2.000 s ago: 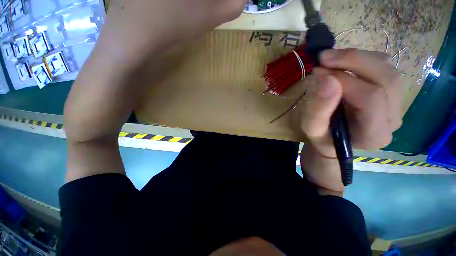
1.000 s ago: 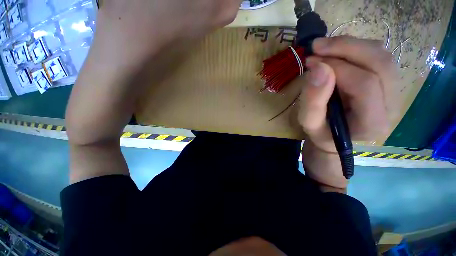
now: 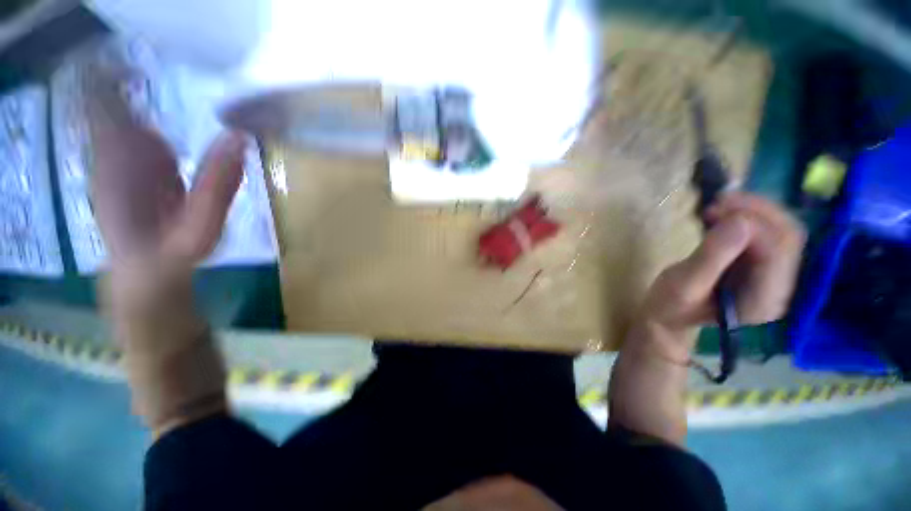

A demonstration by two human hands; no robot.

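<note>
The frame is blurred. My right hand [image 3: 754, 261] holds the black soldering iron [image 3: 711, 178], its tip pointing up, over the right side of the cardboard sheet [image 3: 350, 250]. My left hand [image 3: 160, 185] is raised at the left over the white trays, thumb and fingers apart, with nothing seen in it. White headphones [image 3: 534, 70], overexposed, lie at the top centre, with a circuit board [image 3: 464, 130] showing in the cup above a white support block [image 3: 455, 188]. The red wire bundle [image 3: 517, 234] lies below, with a loose dark wire [image 3: 527, 287] beside it.
White battery trays [image 3: 235, 215] stand at the left on the green mat. Brown scraps [image 3: 639, 110] cover the upper right of the cardboard. At the right are a blue bin [image 3: 864, 235] and a yellow sponge [image 3: 824, 177] in something black.
My left hand has moved away to the left and opened. My right hand has moved right, off the red bundle, still holding the iron. The view now takes in the headphones and blue bin.
</note>
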